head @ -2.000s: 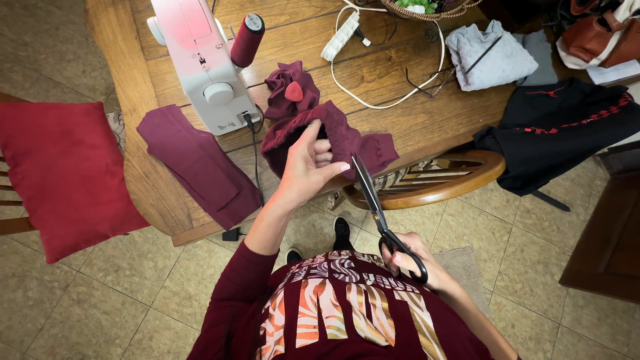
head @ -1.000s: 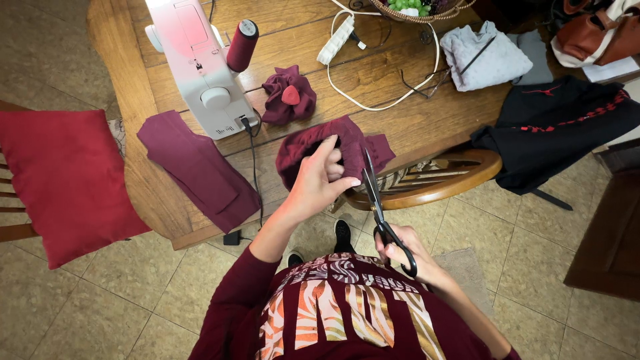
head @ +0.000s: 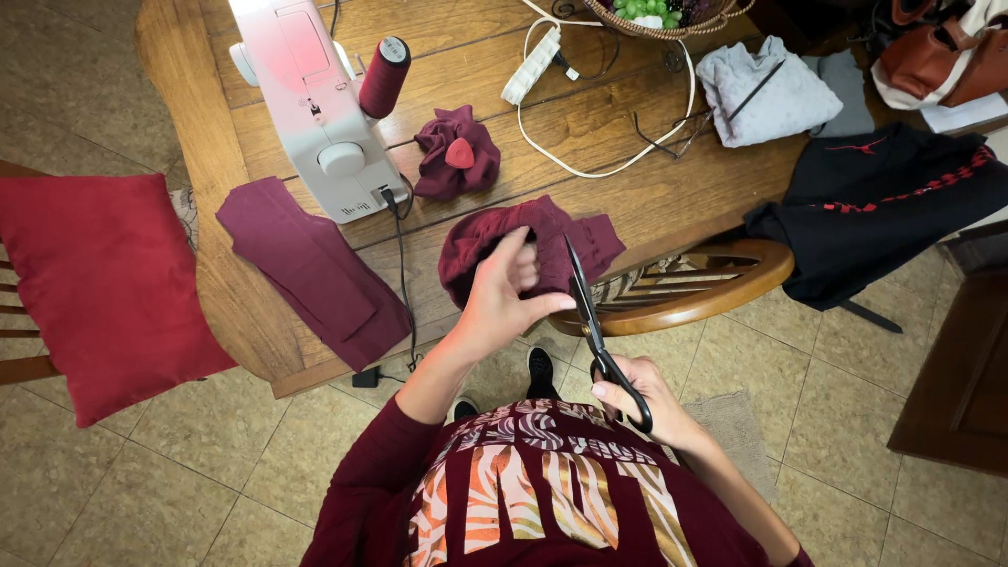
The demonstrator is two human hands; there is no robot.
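Observation:
Gathered maroon fabric lies at the table's near edge, held by my left hand, whose fingers reach into its fold while the thumb points toward the blades. In my right hand are black-handled fabric scissors, their blades nearly together along the fabric's right part. Behind the piece sits a bunched maroon fabric bundle with a red chalk-like piece on top. Folded maroon fabric lies on the left, beside a white and pink sewing machine with a red thread cone.
A wooden chair back stands against the table at right. A black cable drops over the edge. Further back are a white power strip, eyeglasses, a wicker basket of grapes and folded grey cloth. Black clothing hangs right.
The maroon piece was bunched against the bundle behind it two seconds ago; it now lies apart and nearer to me. My left hand still holds it, and the scissors remain at its right part.

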